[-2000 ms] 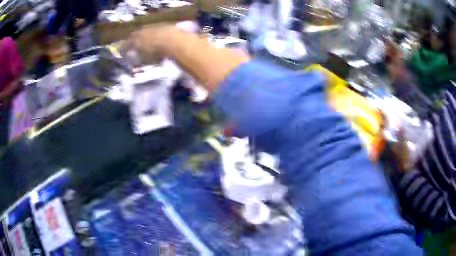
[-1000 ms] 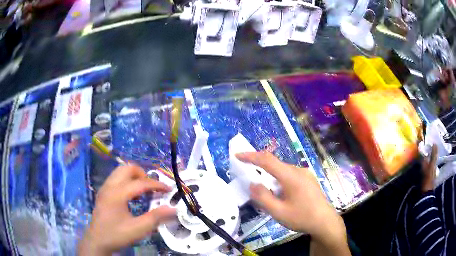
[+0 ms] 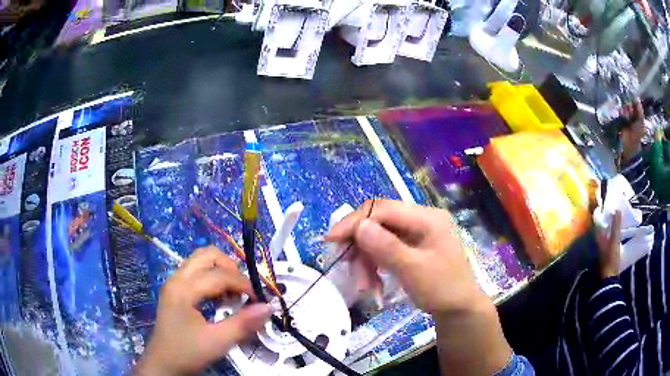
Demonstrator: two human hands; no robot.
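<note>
The white round base housing [image 3: 319,305] lies on the blue sheets in front of me. Thin coloured wires [image 3: 229,239] and a thick black sleeved cable [image 3: 252,246] with a yellow tape wrap [image 3: 251,187] rise from its centre. My right hand [image 3: 411,253] pinches a thin black wire [image 3: 323,273] and draws it taut from the centre hole. My left hand [image 3: 202,312] lies at the base's left side, thumb and fingers by the black cable; whether it grips is unclear. A pale lead [image 3: 167,251] with a yellow end stands out left.
Rectangular frame housings [image 3: 294,40] stand on the dark green belt [image 3: 169,81]. A yellow parts bin [image 3: 525,105] and an orange-yellow block [image 3: 540,194] lie to the right. A person in striped sleeves [image 3: 606,316] is at the far right, with a hand by white parts.
My right hand has left the white side piece and now pinches a thin black wire. My left hand has moved slightly right and down by the cable. The view has shifted a little.
</note>
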